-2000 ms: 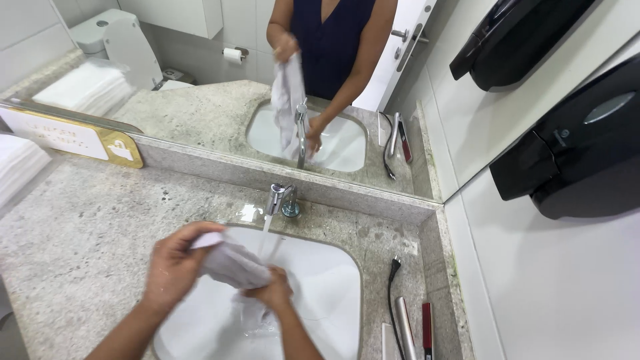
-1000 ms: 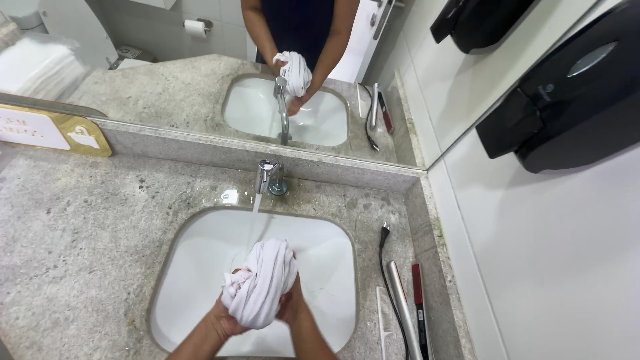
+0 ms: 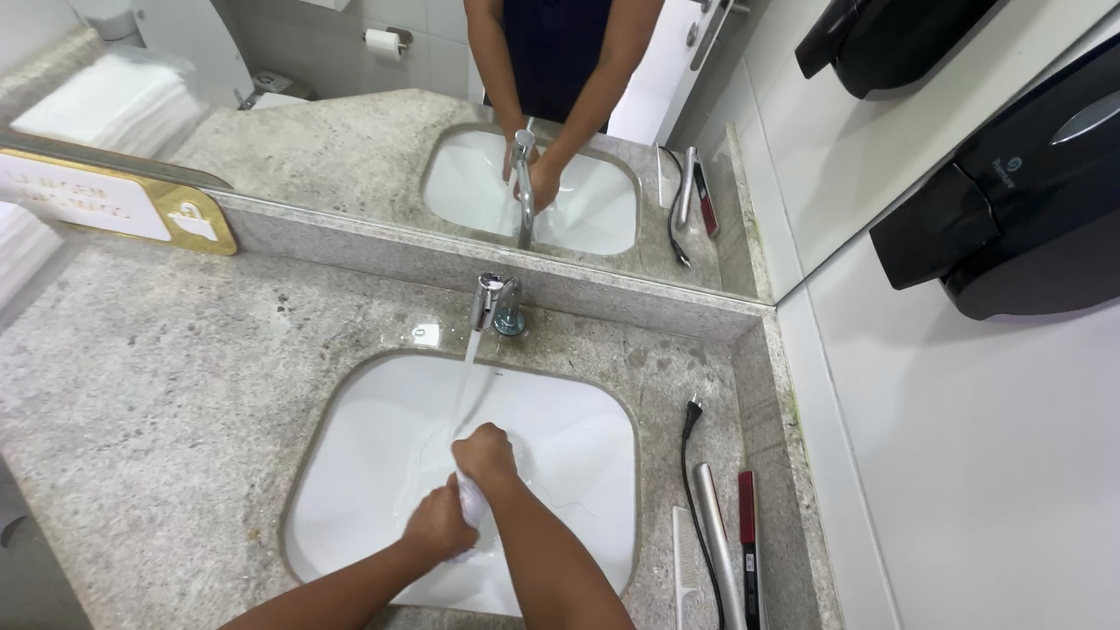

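Note:
A wet white cloth (image 3: 471, 500) is bunched and squeezed between my two fists, low over the white sink basin (image 3: 359, 455). My left hand (image 3: 442, 522) is closed on its lower left end. Closed round the upper end is my right hand (image 3: 486, 455), just beside the falling water. Most of the cloth is hidden by my fingers. The chrome faucet (image 3: 487, 302) behind the basin is running, and its stream falls into the bowl near my right fist. The mirror shows both arms reaching down to the sink.
Right of the basin lie a white comb (image 3: 685, 560), a black power cord (image 3: 689, 455) and a hair straightener (image 3: 748, 542). A black dispenser (image 3: 1006, 227) hangs on the right wall. A gold-edged sign (image 3: 192, 219) with writing leans at the backsplash; white paper towels (image 3: 22, 249) lie at far left.
The cloth, a loose bundle resting in both hands one second ago, is now compressed between my closed fists. My hands have moved nearer the water stream.

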